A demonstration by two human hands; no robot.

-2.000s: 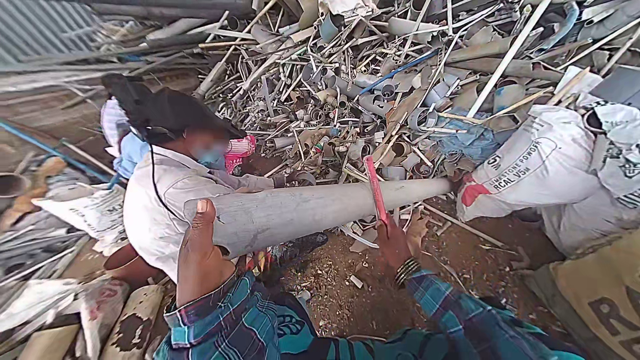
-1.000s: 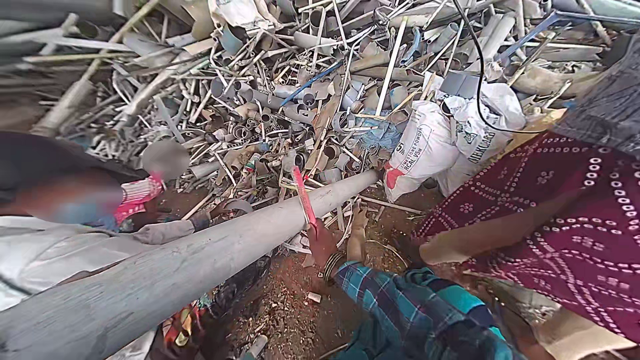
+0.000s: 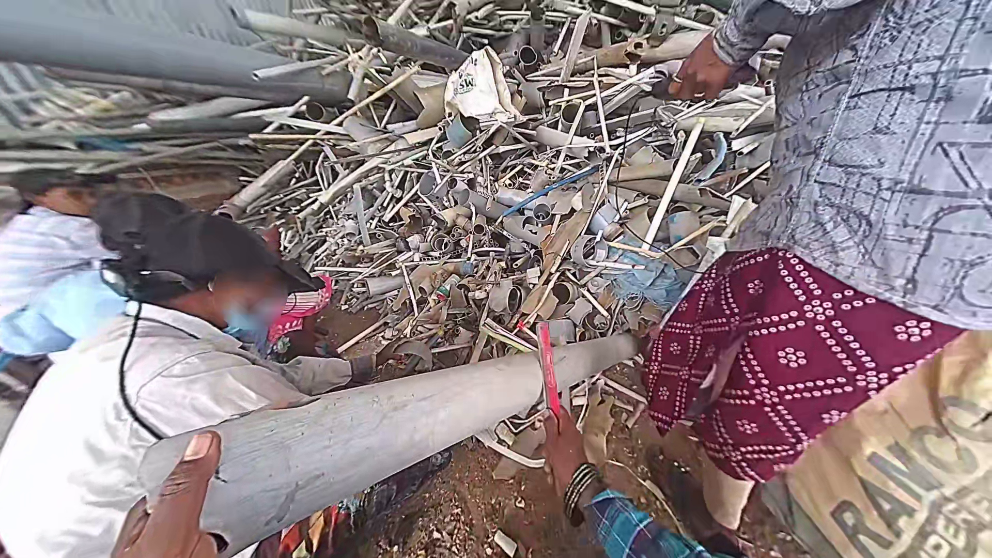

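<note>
A long grey plastic pipe (image 3: 372,426) lies slantwise across the view, its near end at the lower left and its far end beside a person's maroon skirt. My left hand (image 3: 174,504) grips the near end, thumb on top. My right hand (image 3: 564,449), with bangles at the wrist, holds a red tool (image 3: 548,368), which looks like a hacksaw frame and crosses the pipe toward its far end. The blade's contact with the pipe cannot be made out.
A person in a white shirt and dark cap (image 3: 194,372) sits close at the left, another behind. A standing person in a maroon skirt (image 3: 775,364) is at the right, by a printed sack (image 3: 914,465). Beyond lies a heap of pipe scraps (image 3: 480,225).
The person in the maroon skirt has moved into the space beside the pipe's far end, now in front of the white sacks. My left hand, out of view one second ago, shows again. The view has shifted.
</note>
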